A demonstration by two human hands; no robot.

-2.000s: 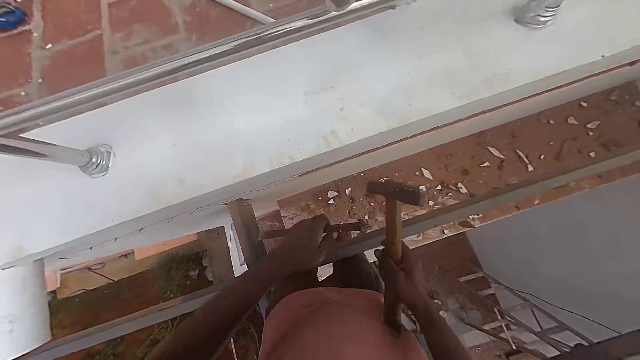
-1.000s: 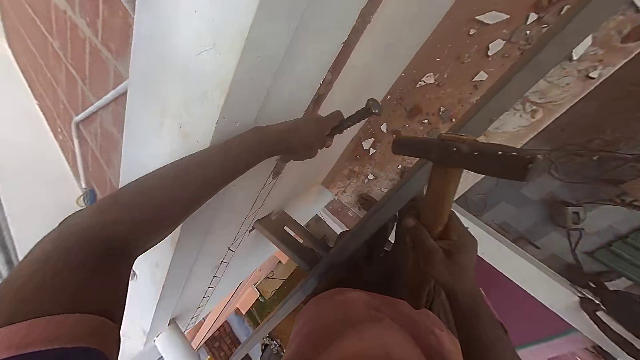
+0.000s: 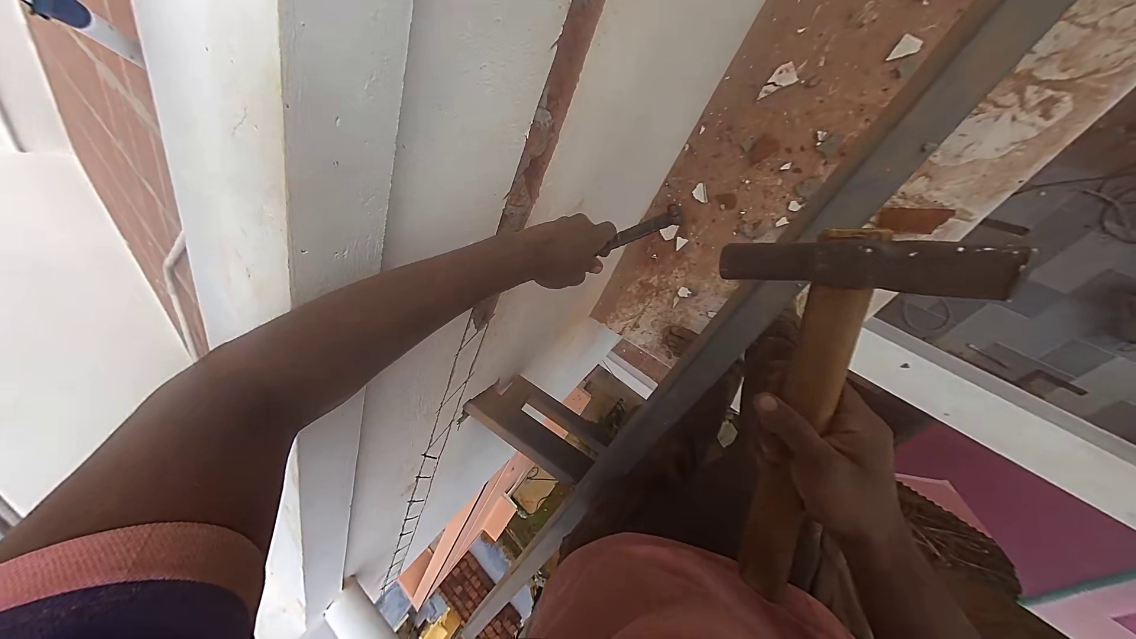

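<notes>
My left hand (image 3: 568, 251) is closed around a dark metal chisel (image 3: 646, 229), with its struck end pointing right; the other end is hidden by the hand. The hand is at a chiselled groove (image 3: 541, 133) in the white wall (image 3: 461, 98). Pencil-like marks (image 3: 432, 453) with short cross strokes continue along the wall below the groove. My right hand (image 3: 830, 461) grips the wooden handle of a hammer (image 3: 874, 266); its dark steel head is up, to the right of the chisel and apart from it.
A grey metal rail (image 3: 737, 319) runs diagonally between me and a ledge (image 3: 745, 151) strewn with broken white chips. A metal bracket (image 3: 532, 426) joins the rail near the wall. Beyond the rail lie a lower tiled floor (image 3: 1083, 311) and a pink wall (image 3: 994, 506).
My left arm has stretched out to the wall, where two seconds ago the hand was close to my body with the chisel. The hammer has come up nearer the camera. The view has turned strongly.
</notes>
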